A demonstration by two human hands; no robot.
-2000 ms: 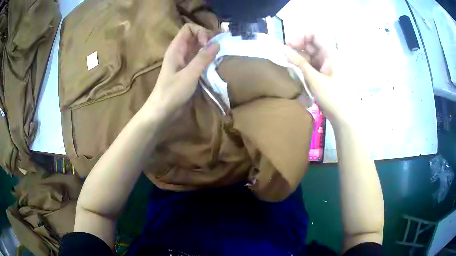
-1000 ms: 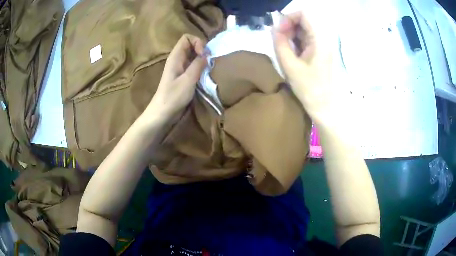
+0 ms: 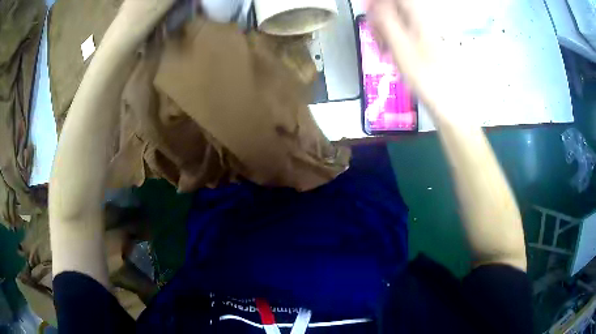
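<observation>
A tan-brown jacket (image 3: 235, 98) is bunched at the table's front edge and hangs over the wearer's lap. My left hand (image 3: 153, 8) is at the top edge beside the bunched cloth, cut off and blurred; its fingers and any hold are not clear. A white piece (image 3: 225, 9) shows at the top edge, partly cut off. My right hand (image 3: 392, 23) is at the top right over the upper end of the phone, blurred, its fingers unclear. The needle area is out of view.
A white tube (image 3: 295, 18) with a tan rim stands beside the grey machine plate (image 3: 338, 62). A phone (image 3: 390, 98) with a pink screen lies on the white table (image 3: 496, 78). More brown garments (image 3: 18, 98) hang at far left.
The jacket and my left hand have moved left and up, away from the machine head. My right hand has moved up. The tube, plate and more of the phone now show; the machine head does not.
</observation>
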